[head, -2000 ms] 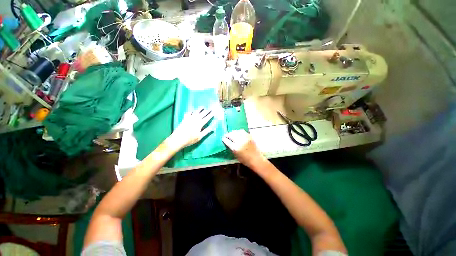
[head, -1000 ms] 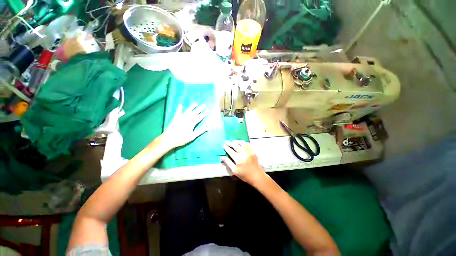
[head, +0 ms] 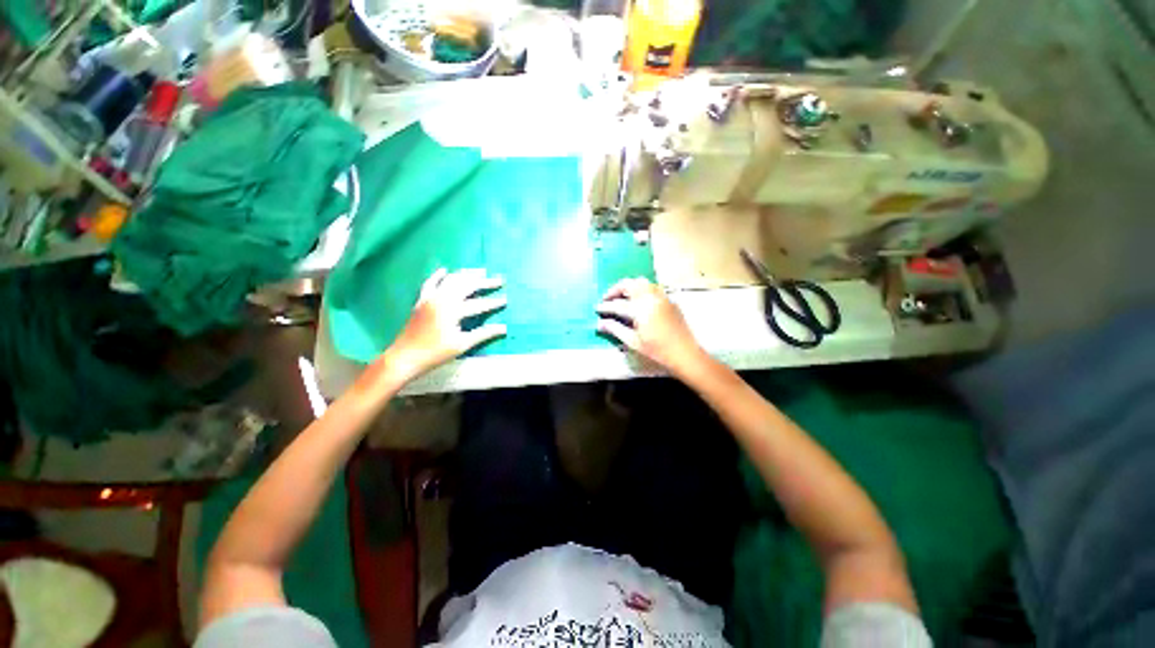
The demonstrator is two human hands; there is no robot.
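Observation:
A green fabric panel (head: 538, 241) lies flat on the white table, its right edge by the needle area of the sewing machine (head: 823, 165). My left hand (head: 450, 320) rests on the panel's lower left part with fingers spread. My right hand (head: 643, 319) is at the panel's lower right edge, fingers bent on the cloth; whether they pinch it cannot be told. A small green piece (head: 622, 260) shows just above my right fingers, below the presser foot (head: 623, 223). The needle itself is too small to make out.
Black-handled scissors (head: 798, 310) lie right of my right hand. An accessory tray (head: 925, 301) is at the table's right end. A crumpled green pile (head: 234, 209) is at left, another green pile (head: 874, 506) below right. A colander (head: 428, 36) and an orange-yellow bottle (head: 660, 36) stand behind.
My left hand has moved down towards the panel's lower edge. The panel's left part has shifted and looks more rounded. The whole view has also shifted.

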